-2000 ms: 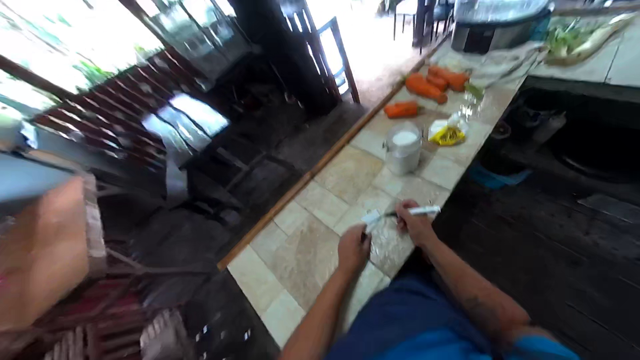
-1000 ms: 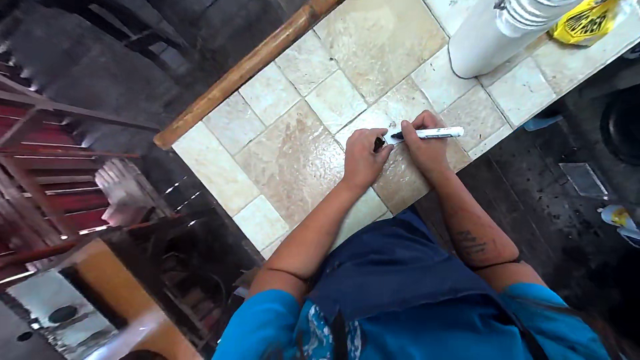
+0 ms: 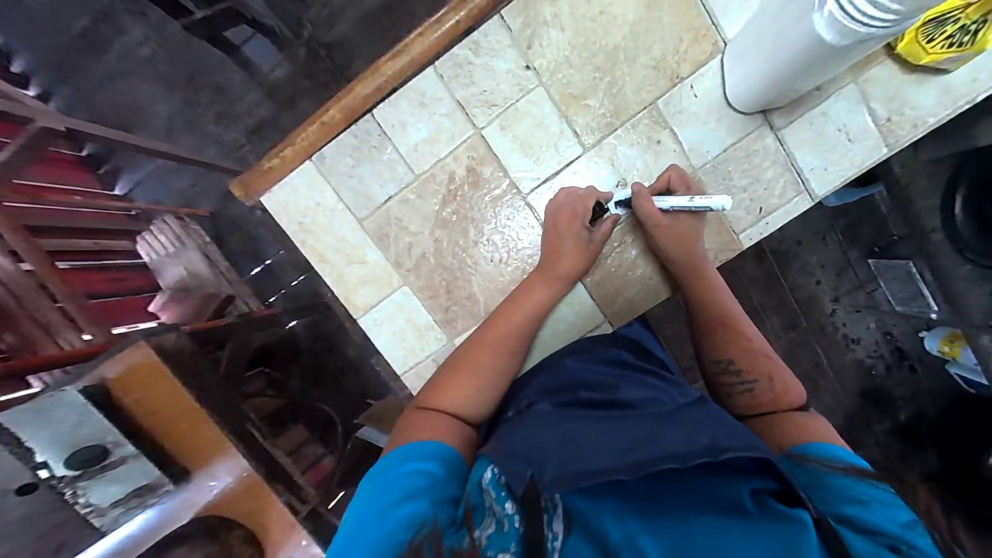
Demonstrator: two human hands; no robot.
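Observation:
Over the tiled countertop point(image 3: 457, 225), my right hand point(image 3: 670, 221) grips a white marker pen point(image 3: 694, 203), its dark tip end pointing left toward my other hand. My left hand point(image 3: 575, 229) is closed around a small black object point(image 3: 598, 211), perhaps the marker's cap. A small whitish piece point(image 3: 620, 201) lies between the fingertips of both hands, partly hidden by them. Both hands are close together near the counter's front edge.
A white cylindrical container point(image 3: 790, 54) stands at the upper right, beside a yellow printed packet point(image 3: 945, 35). Wooden trim point(image 3: 372, 93) edges the counter's far side. Lower left is an orange-brown wooden surface point(image 3: 163, 395).
The view has tilted down and come closer to the counter since two seconds ago. Both hands remain together with the marker in my right hand; the carrots are out of view.

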